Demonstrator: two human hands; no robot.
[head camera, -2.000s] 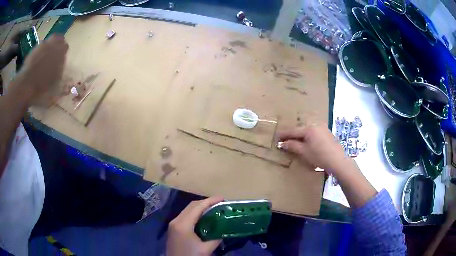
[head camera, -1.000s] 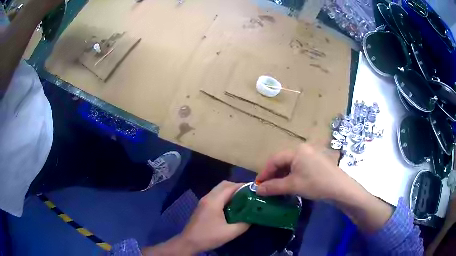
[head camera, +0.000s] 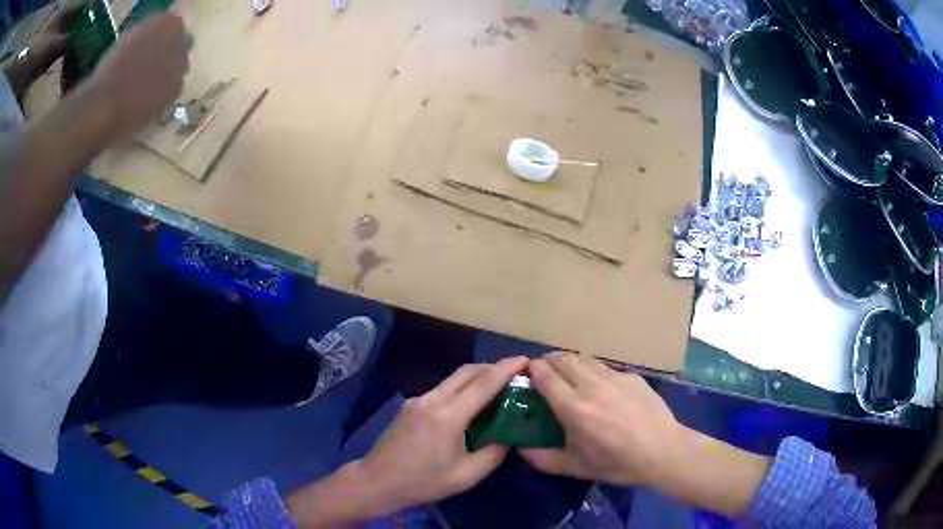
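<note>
A glossy green housing is held below the bench's front edge. My left hand grips its left side and my right hand grips its right side. Both thumbs or fingertips meet at the housing's top rim, beside a small silver trim piece that shows between them. The hands hide most of the housing. The white glue cup sits on a cardboard pad, with a thin glue stick resting in it. Loose silver trim pieces lie piled on the white sheet.
Several dark green housings stand and lie at the right. Brown cardboard covers the bench. A coworker's arm works at the left near another pad with a stick. A clear bag of small parts lies at the back right.
My right hand has brought a silver piece from over the cardboard to the housing's rim. Now both hands close around the housing, fingertips on the rim. The view has shifted.
</note>
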